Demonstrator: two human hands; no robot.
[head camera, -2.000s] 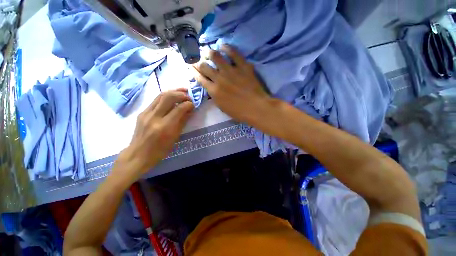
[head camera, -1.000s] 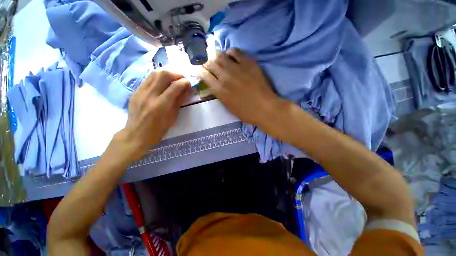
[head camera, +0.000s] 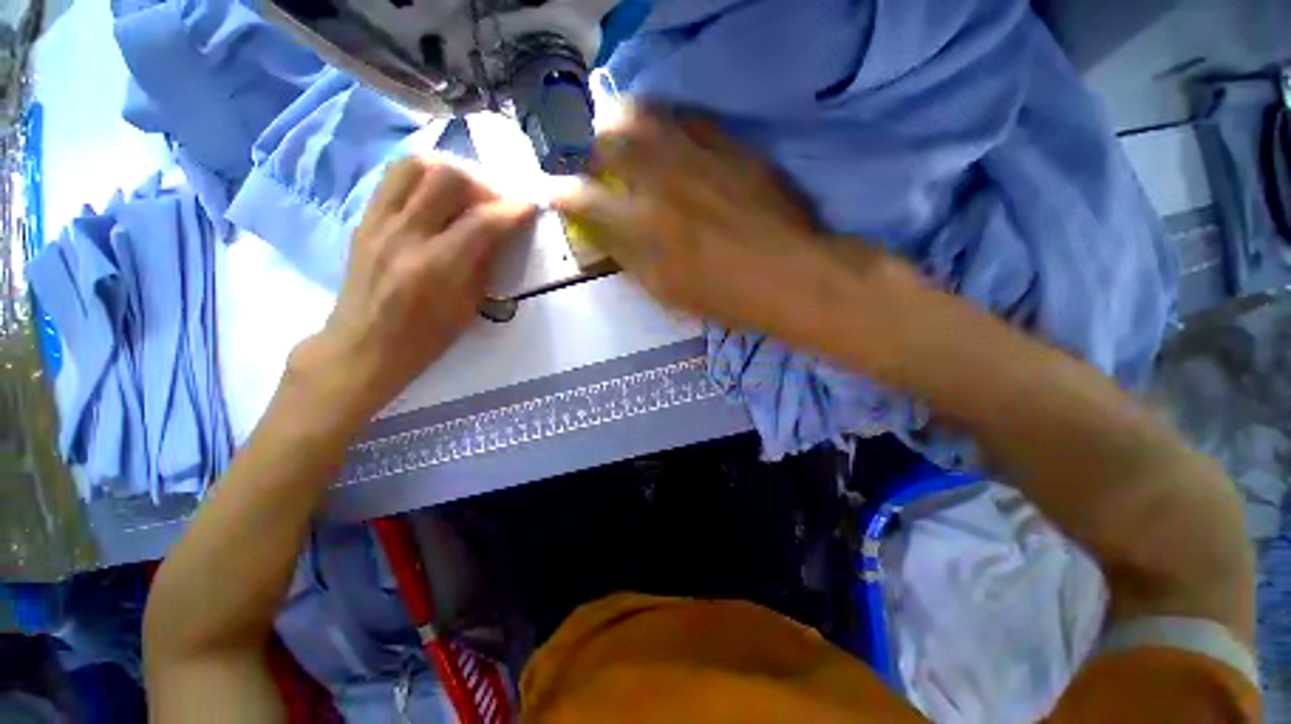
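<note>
My left hand (head camera: 425, 255) is just left of the needle area, its fingertips bent down by the bright spot under the sewing machine head (head camera: 411, 43). My right hand (head camera: 680, 205) is blurred, its fingertips close to the left ones below the dark lamp (head camera: 555, 113). Whatever is between the fingertips is hidden or washed out by glare, so I cannot tell what either hand grips. Light blue gathered cloth (head camera: 906, 156) is heaped behind and right of my right hand. Crumpled blue cloth with a band (head camera: 305, 177) lies behind my left hand.
A stack of blue strips (head camera: 135, 340) lies at the table's left. The printed ruler edge (head camera: 538, 424) runs along the table front. Below are a red bar (head camera: 418, 608) and a blue-framed basket (head camera: 875, 580) with pale cloth. Dark loops (head camera: 1277, 177) hang at far right.
The small blue piece seen between my fingers earlier is no longer visible. My left hand has moved up toward the needle. The heaped cloth and my right forearm appear further right.
</note>
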